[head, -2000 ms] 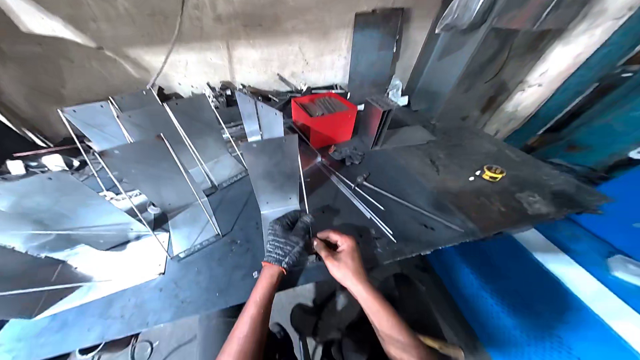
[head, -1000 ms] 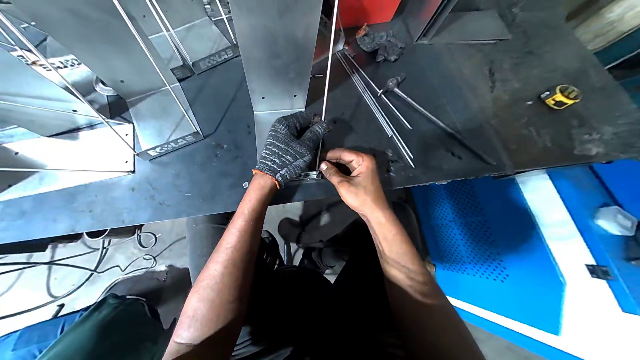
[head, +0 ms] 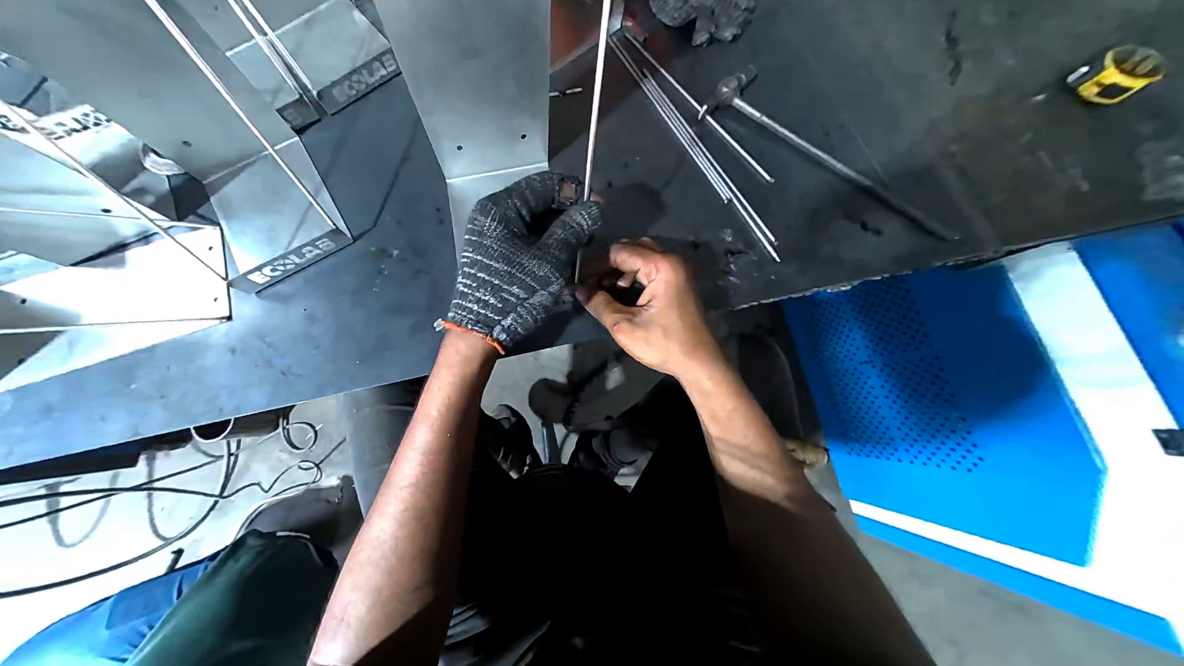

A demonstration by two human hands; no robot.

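Observation:
My left hand (head: 523, 259), in a grey knitted glove with an orange cuff edge, closes its thumb and fingers on a thin metal rod (head: 598, 102). The rod runs up past the right edge of a bent sheet-metal piece (head: 490, 92) with small holes, whose lower part is partly behind the glove. My right hand (head: 647, 296), bare, is at the rod's lower end near the table's front edge, thumb and forefinger close together; whether they grip the rod is hidden. Right of my hands lie several thin metal rods (head: 694, 139) and a hammer (head: 814, 153) with a metal handle.
Bent sheet-metal pieces with rods (head: 268, 208), some bearing writing, stand at the left. A dark crumpled glove or cloth (head: 708, 18) lies at the top, and a yellow tape measure (head: 1115, 76) at the right. Blue perforated metal (head: 925, 370) is beyond the table's front edge. Cables (head: 176, 490) lie below left, near a person's clothed leg (head: 240, 601).
The view has tilted down and come closer to the hands. Both hands stay around the rod's lower part; the right fingers look a little lower on it.

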